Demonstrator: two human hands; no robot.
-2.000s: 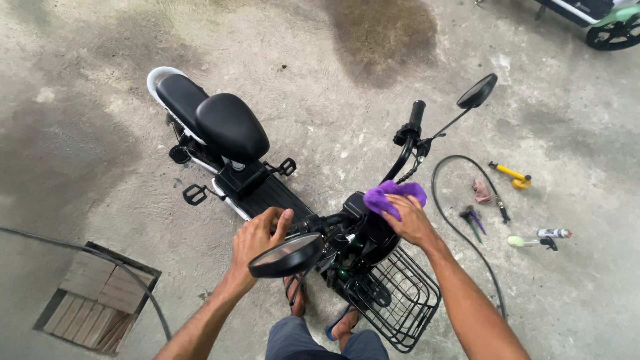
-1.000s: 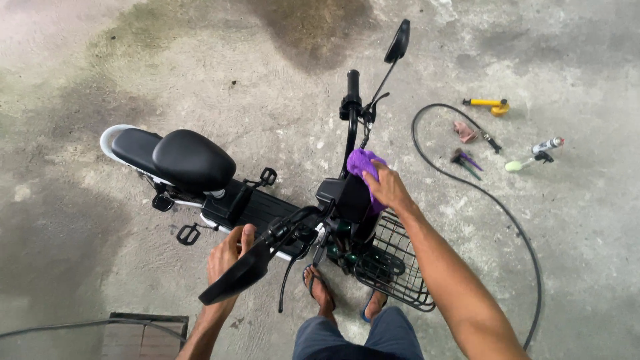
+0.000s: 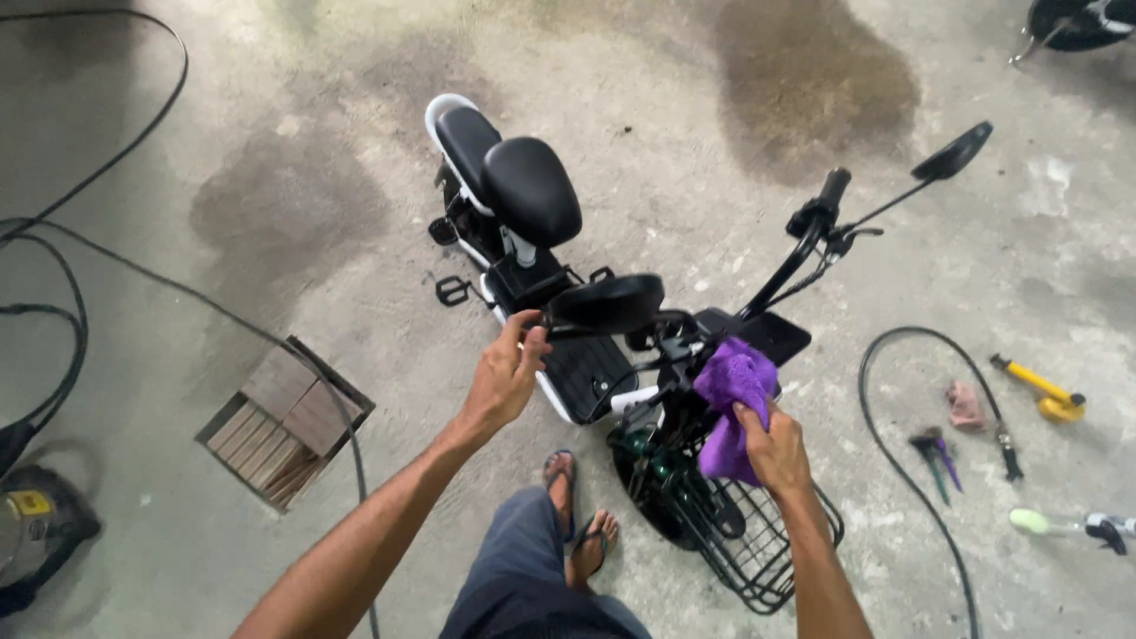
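Observation:
A black and white electric bike [image 3: 603, 382] with a padded black seat [image 3: 532, 191] stands on the concrete floor. My left hand [image 3: 510, 364] has its fingertips at the handlebar end beside the near rear-view mirror [image 3: 605, 303]; the mirror partly hides what the fingers touch. In my right hand [image 3: 774, 444] is a purple cloth [image 3: 738, 399], held against the front of the bike below the handlebar, above the black wire basket [image 3: 763, 559]. The far mirror [image 3: 954, 153] sticks out past the other handlebar grip [image 3: 832, 188].
A black hose [image 3: 887, 444] curls on the floor at right, near a yellow tool [image 3: 1038, 382], a pink rag [image 3: 966, 406], brushes [image 3: 936, 457] and a bottle [image 3: 1065, 524]. At left are a cable [image 3: 204, 297], a pit with wooden boards [image 3: 284, 417] and a machine [image 3: 40, 532].
My right hand has moved the purple cloth from the top of the front unit down toward the basket. The handlebar has turned back and forth. The view has shifted.

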